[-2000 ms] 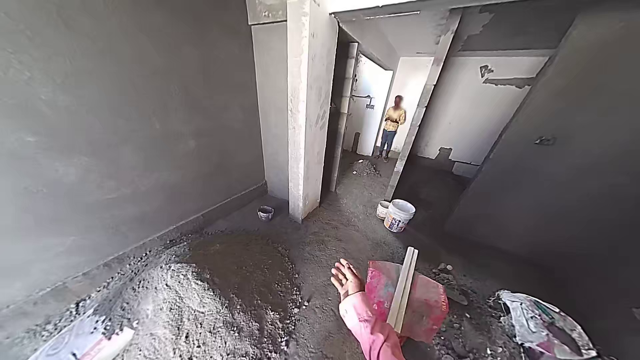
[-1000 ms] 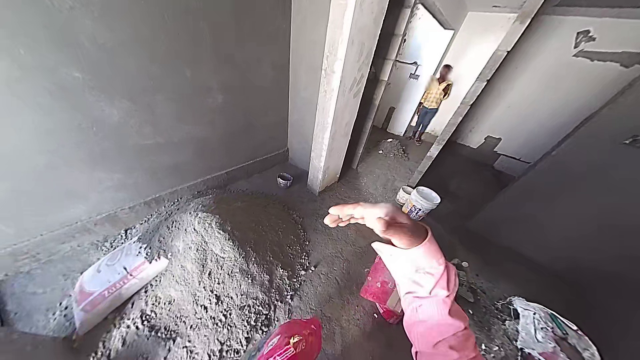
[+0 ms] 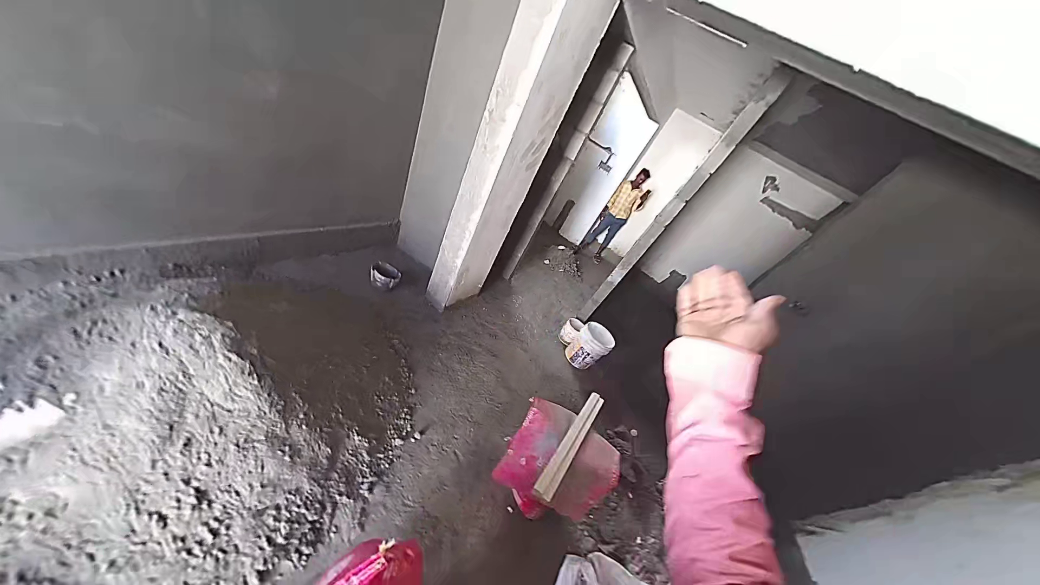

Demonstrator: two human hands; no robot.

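Observation:
My right hand (image 3: 725, 310) is raised at the right of the head view, palm toward me, thumb out to the right and nothing in it. Its other fingers are blurred and lie close together. A pink sleeve covers the forearm below it. Left of the sleeve, a pink-and-red woven sack (image 3: 524, 447) lies on the floor with pale wooden strips (image 3: 570, 448) across it. Nearer the hand stand a white plastic bucket (image 3: 591, 345) and a smaller bucket (image 3: 571, 329). My left hand is out of view.
A large heap of sand or mortar mix (image 3: 162, 422) spreads at left. A small bowl (image 3: 384, 275) sits near a concrete column (image 3: 487, 187). A person (image 3: 621, 213) stands by the far doorway. A red bag (image 3: 378, 564) is at the bottom edge.
My right hand has risen and moved right, away from over the floor by the sack; its palm now faces me. The view has tilted.

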